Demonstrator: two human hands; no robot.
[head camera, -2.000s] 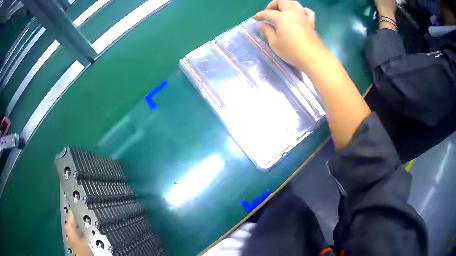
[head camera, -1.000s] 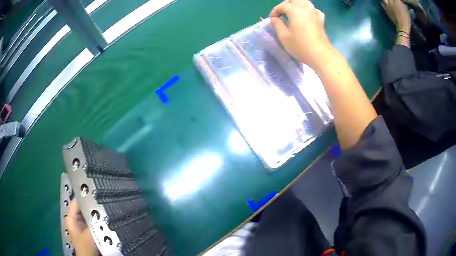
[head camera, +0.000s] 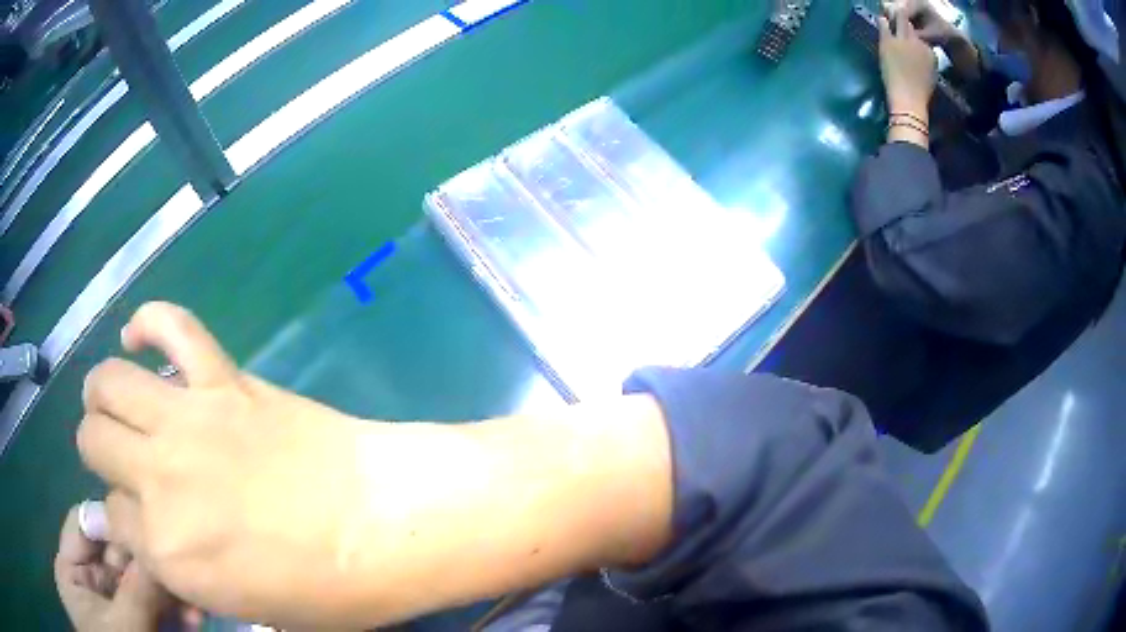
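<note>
My right hand (head camera: 185, 457) is at the lower left with curled fingers, and its forearm crosses the lower part of the view. My left hand (head camera: 117, 586) is just below it, cut off by the picture's lower edge, with a whitish finger cot on one finger. What either hand holds is hidden. A small bit of metal (head camera: 170, 370) shows between my right thumb and fingers, probably the end of the finned housing, otherwise covered. The clear, shiny blister tray (head camera: 531, 235) lies flat on the green bench, with strong glare.
A blue tape corner (head camera: 368, 272) is left of the tray. Metal rails (head camera: 124, 204) run along the far side. A coworker (head camera: 975, 235) sits at the right, hands on a part, with another finned part (head camera: 783, 30) at the top. The bench edge (head camera: 809, 296) runs diagonally beside the tray.
My right hand has moved from the tray's far edge to the lower left, beside my left hand, now covering most of the housing. The view has shifted, showing more of the coworker.
</note>
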